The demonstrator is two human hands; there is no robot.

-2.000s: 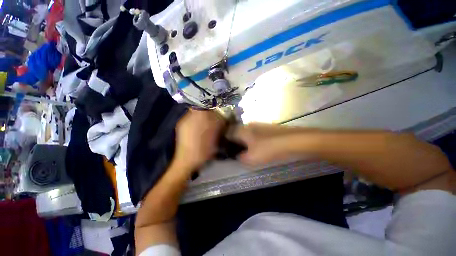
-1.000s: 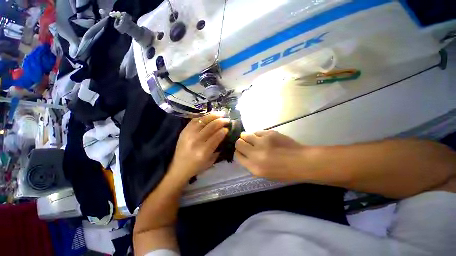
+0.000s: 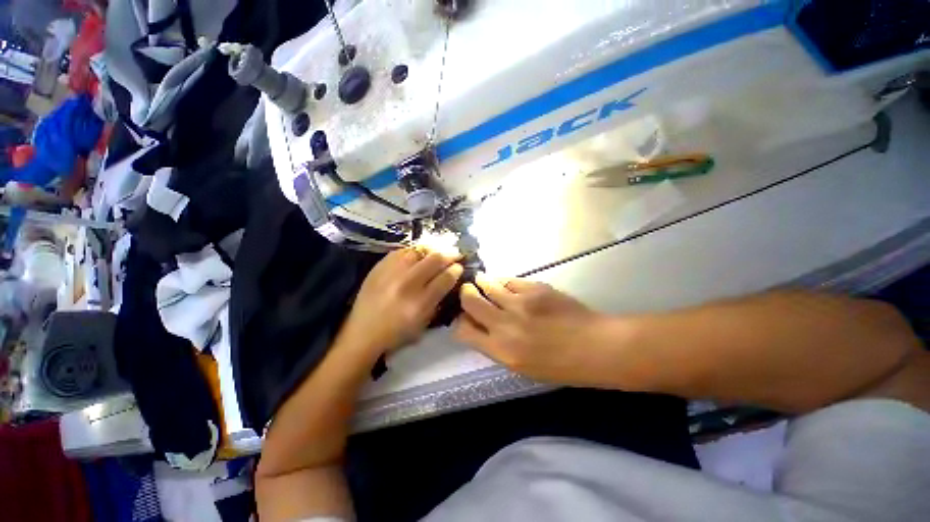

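The black cloth (image 3: 296, 296) lies left of the needle, and a small dark edge of it is between my hands just in front of the presser foot (image 3: 449, 229). My left hand (image 3: 400, 296) has its fingertips pressed on this edge, close to the lit needle area. My right hand (image 3: 525, 326) pinches the edge from the right, its fingers nearly touching the left ones. The white sewing machine (image 3: 571, 92) with a blue stripe stands above both hands. The fingertips hide most of the edge.
Green-orange thread snips (image 3: 653, 171) lie on the machine bed right of the needle. Black and white garments (image 3: 199, 291) are heaped at the left. A grey round-faced device (image 3: 76, 362) stands at far left. The table's ribbed edge (image 3: 449, 396) runs below my hands.
The blur of my hands is gone; both have settled at the needle. Since one second ago my right hand's fingers have moved slightly closer to my left hand. The view has shifted a little.
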